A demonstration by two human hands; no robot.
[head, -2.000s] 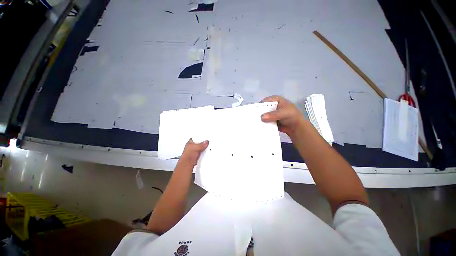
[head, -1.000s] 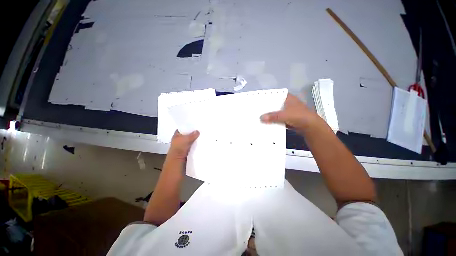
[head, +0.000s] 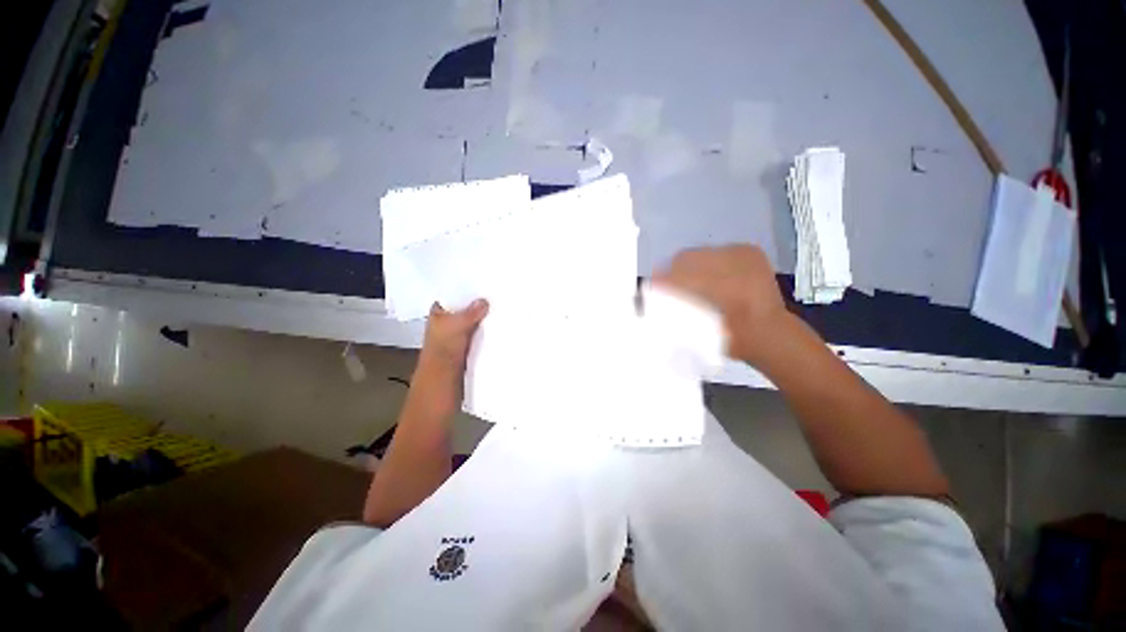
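Note:
A white cut panel [head: 556, 284] with a finely notched edge hangs over the table's front edge. My left hand [head: 457, 324] grips its left side. My right hand [head: 729, 296] is closed on the panel's right part, which is bent over and blurred by motion. A stack of white panels [head: 451, 204] with a toothed top edge lies behind and left of it, partly covered. A bundle of folded white panels [head: 819, 225] lies on the table to the right, its left edges fanned.
A pale grey sheet [head: 309, 111] covers the table over dark material. A white scrap [head: 596, 161] lies behind the panel. At right are a wooden stick [head: 938, 87], red-handled scissors [head: 1052, 185] and a white sheet [head: 1025, 259]. A yellow crate [head: 124, 438] and brown box [head: 222, 519] stand lower left.
My right hand has moved down from the panel's upper right corner, and the panel's right part is now bent over. The view has shifted, so the table things sit higher in the frame.

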